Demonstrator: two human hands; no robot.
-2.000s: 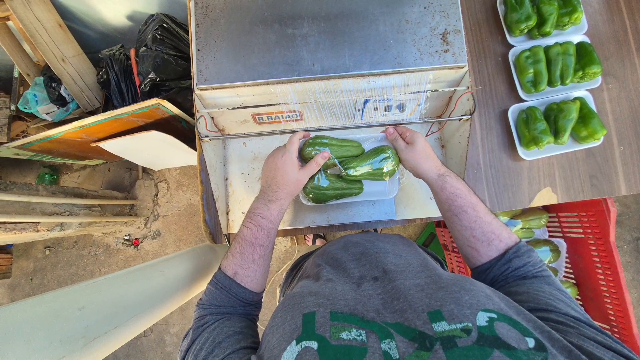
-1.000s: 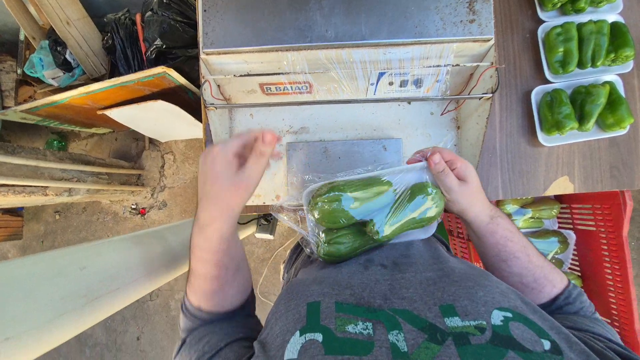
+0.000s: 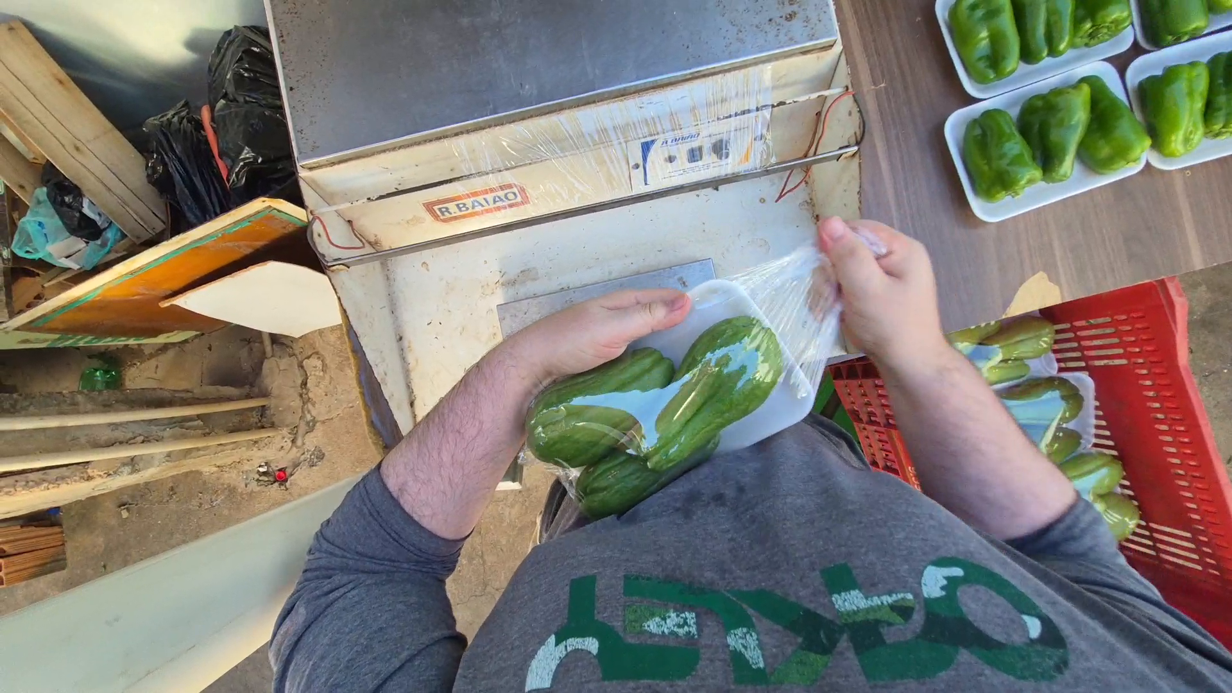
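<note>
A white foam tray with several green vegetables, which look like chayotes, is tilted against my body under clear plastic film. My left hand lies over the tray's upper left edge, its thumb on the rim, and holds it. My right hand is closed on a gathered end of the clear film, pulled taut away from the tray's right side. Beyond the tray stands the film-wrapping machine with a metal plate on its base; film hangs across its front.
On the wooden table at the right are white trays of green bell peppers. A red plastic crate below holds wrapped trays of vegetables. At the left are a leaning board, planks and black bags.
My left hand, raised off the tray one second ago, is back on its upper edge. My right hand has drawn the film out to the right. The tray has turned.
</note>
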